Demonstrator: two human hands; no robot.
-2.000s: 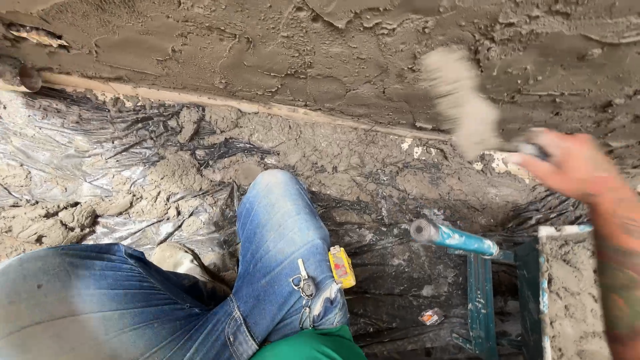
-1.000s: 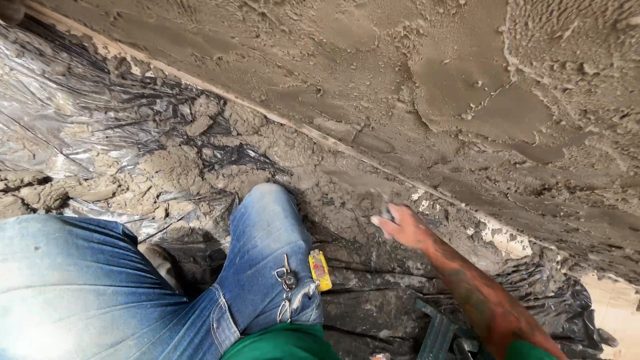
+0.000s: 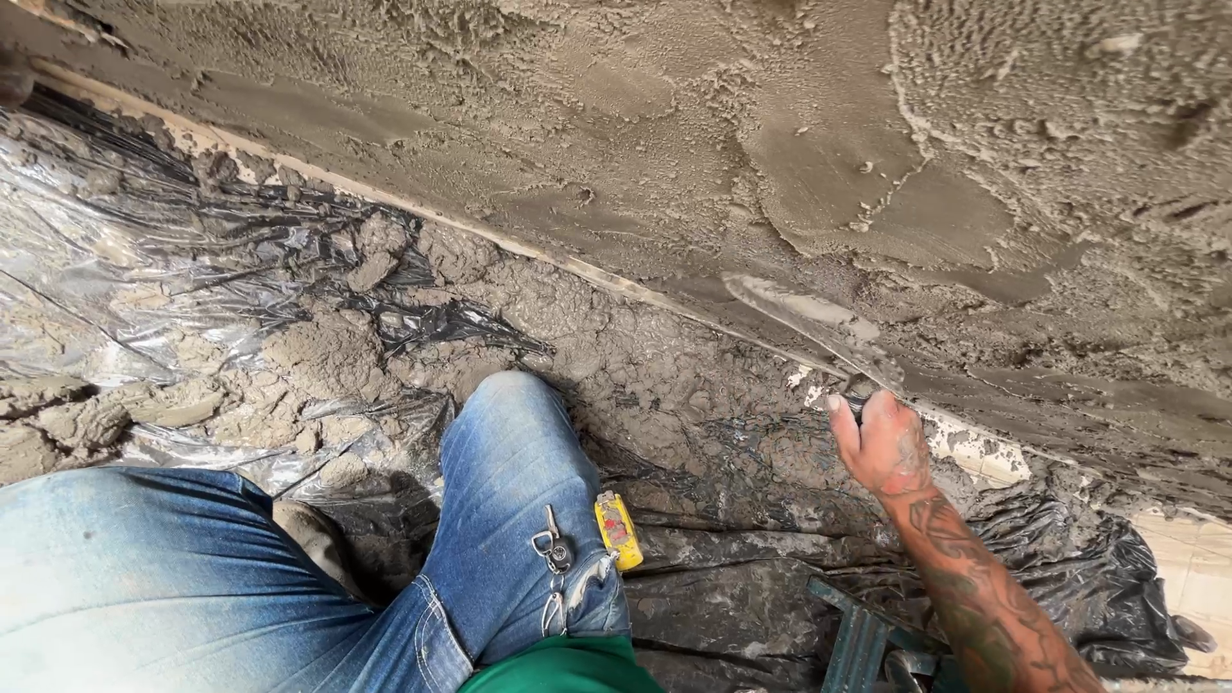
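My right hand (image 3: 884,448) is closed around the handle of a mortar-coated trowel (image 3: 816,322). The trowel's blade lies against the wet mortar on the wall (image 3: 626,135), just above the wall's bottom edge, pointing up and to the left. Most of the handle is hidden in my fist. My left hand is not clearly seen; a dark rounded shape at the far left edge is too cut off to tell.
Black plastic sheeting (image 3: 712,587) covers the floor, with lumps of fallen mortar (image 3: 327,351) on it. A teal metal frame (image 3: 855,645) stands at the lower right. Pale floor tiles (image 3: 1189,558) show at the right. A yellow tape measure (image 3: 618,531) and keys (image 3: 553,551) hang at my jeans.
My right hand with the trowel was above the teal frame two seconds ago, then low by the wall's foot. The blade now lies on the wall mortar. The view has shifted and turned.
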